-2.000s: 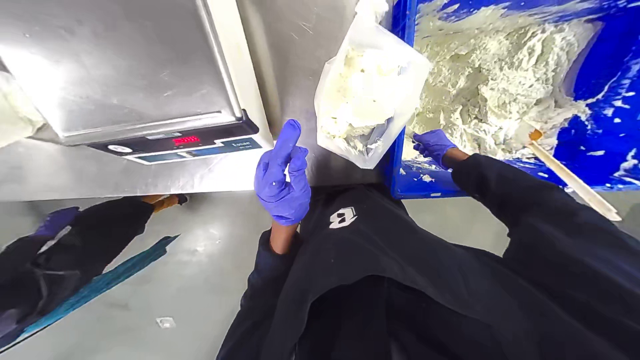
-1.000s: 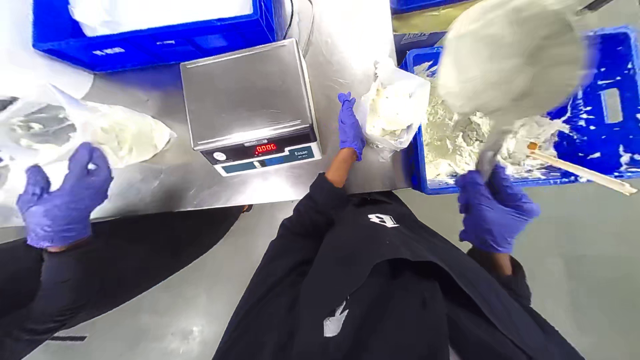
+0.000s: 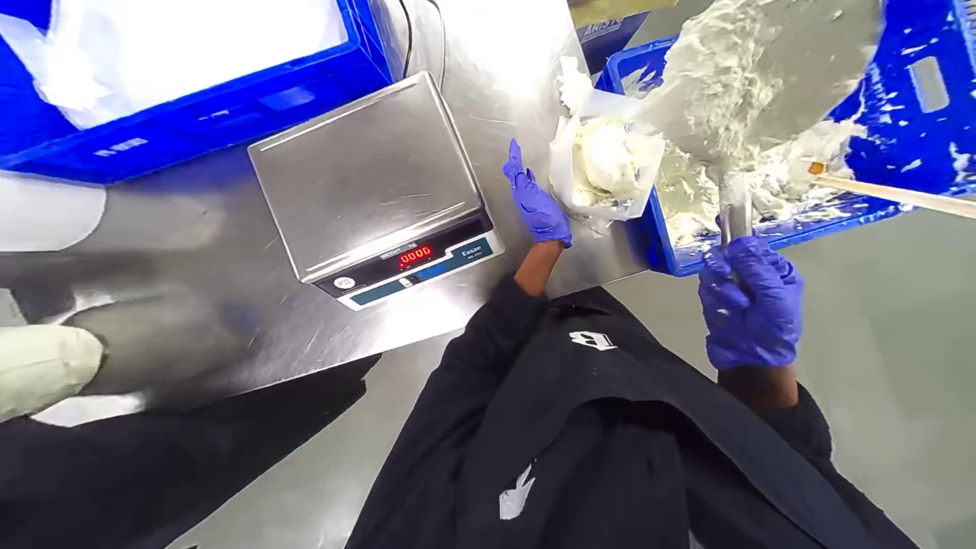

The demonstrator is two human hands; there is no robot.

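Note:
My right hand (image 3: 751,305), in a purple glove, grips the handle of a large round metal scoop (image 3: 793,69) smeared with a pale creamy mass. The scoop is over the near end of a blue plastic crate (image 3: 679,263) that holds more of this pale mass (image 3: 793,171). My gloved left hand (image 3: 540,200) rests by the left side of an open clear plastic bag (image 3: 644,164), fingers extended; whether it touches the bag is unclear. Inside the bag is a lump of the pale mass (image 3: 606,156). A digital weighing scale (image 3: 370,175) stands left of my left hand, its pan bare.
A wooden-handled tool (image 3: 900,191) leans over the crate's near edge. Another blue crate (image 3: 229,107) with white plastic sheeting stands at the upper left of the steel table (image 3: 191,252). A co-worker's dark clothing (image 3: 152,457) is at the lower left, beside a pale filled bag (image 3: 46,366).
My right hand, earlier down in the crate, has come up holding the scoop, which has since shifted over the bag's side. The co-worker's gloved hand has left the view.

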